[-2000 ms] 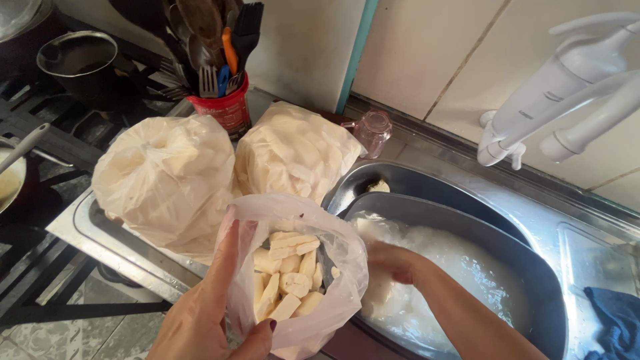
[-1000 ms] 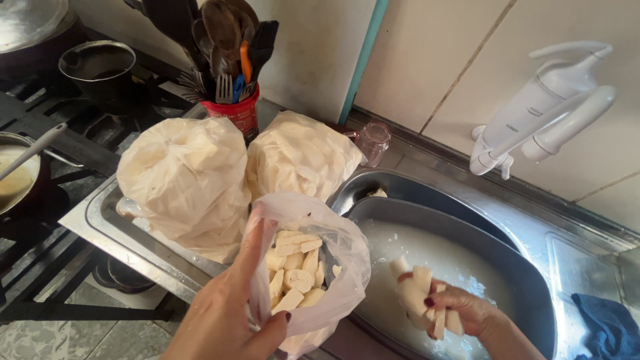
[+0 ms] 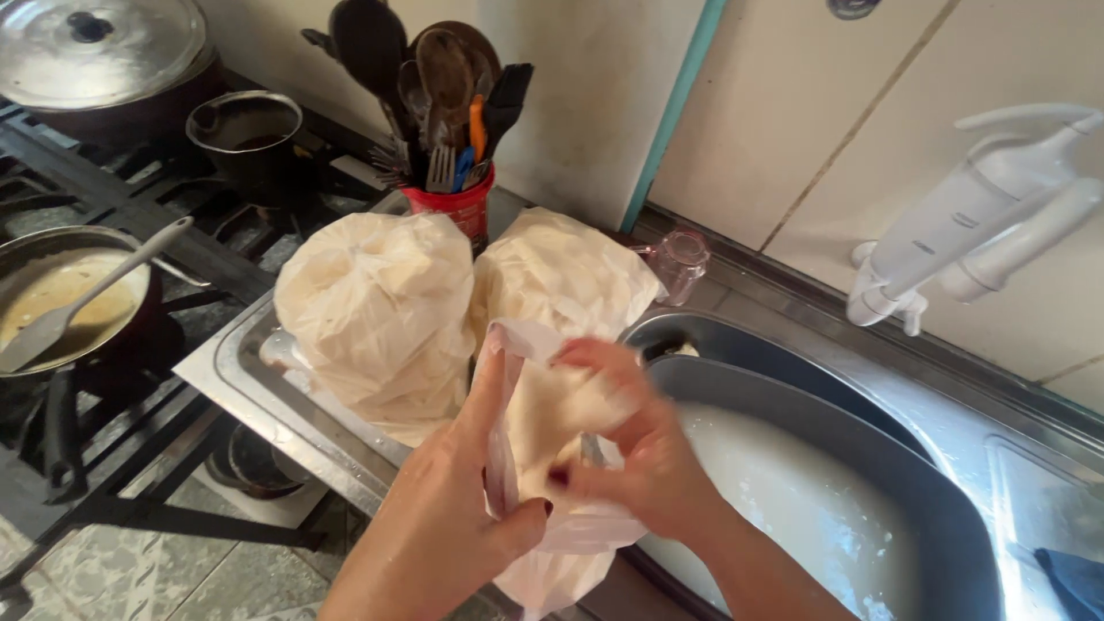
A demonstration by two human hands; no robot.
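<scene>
My left hand (image 3: 466, 483) grips the rim of a thin, pale plastic bag (image 3: 569, 552) and holds its mouth up. Over that mouth is my right hand (image 3: 638, 440), blurred by motion, with pale peeled pieces, possibly cassava, at its fingers; whether it still grips them is not clear. Right of the bag, a dark oval basin (image 3: 776, 388) of cloudy water (image 3: 776, 492) sits in the steel sink. Behind my hands stand two filled plastic bags, a rounded one (image 3: 379, 310) at left and another (image 3: 569, 267) at right, on the drainboard.
A red container (image 3: 453, 207) of utensils stands behind the bags, with a pink glass mug (image 3: 680, 263) to their right. On the stove at left are a pan with a spatula (image 3: 95, 293), a small dark pot (image 3: 246, 129) and a lidded pot (image 3: 103, 52). A white faucet (image 3: 957, 224) juts from the tiled wall.
My right hand has come up out of the basin with pale pieces and moved left to the bag's mouth. My left hand has kept hold of the bag.
</scene>
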